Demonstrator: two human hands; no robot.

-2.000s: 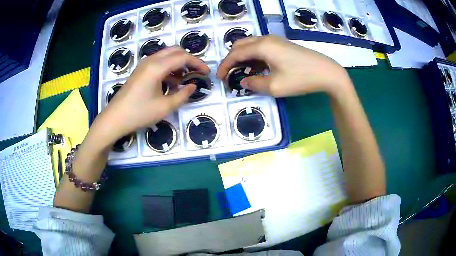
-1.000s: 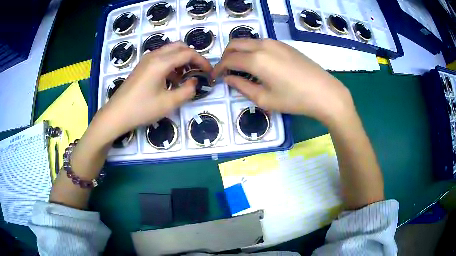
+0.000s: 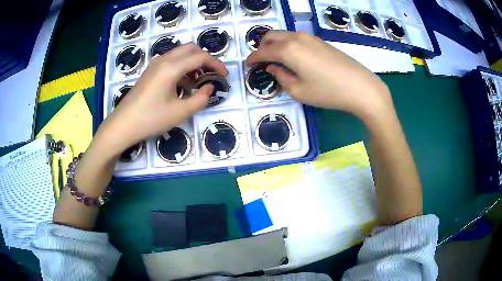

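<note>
The white blister tray (image 3: 240, 113) lies in a dark blue box with round black-screened watch units in its square pockets. My left hand (image 3: 159, 93) has thumb and fingers around the rim of one unit (image 3: 219, 91) in the third row, at its pocket. My right hand (image 3: 308, 68) is above the rightmost column, fingers bent over the top edge of another unit (image 3: 262, 82) that sits in its pocket; whether the fingertips grip it cannot be told. White tabs show on the screens. My left hand covers parts of the units at the left.
A second tray box (image 3: 380, 46) with a row of three units is at upper right. Another filled box (image 3: 478, 131) is at the right edge. Below lie a record sheet (image 3: 325, 203), blue square (image 3: 257, 215), two black squares (image 3: 206, 223) and grey-beige strip (image 3: 220, 255). A clipboard form (image 3: 27, 192) is left.
My right hand has moved off the unit beneath it, which now shows more fully. My left hand stays at its unit. The whole view has shifted slightly.
</note>
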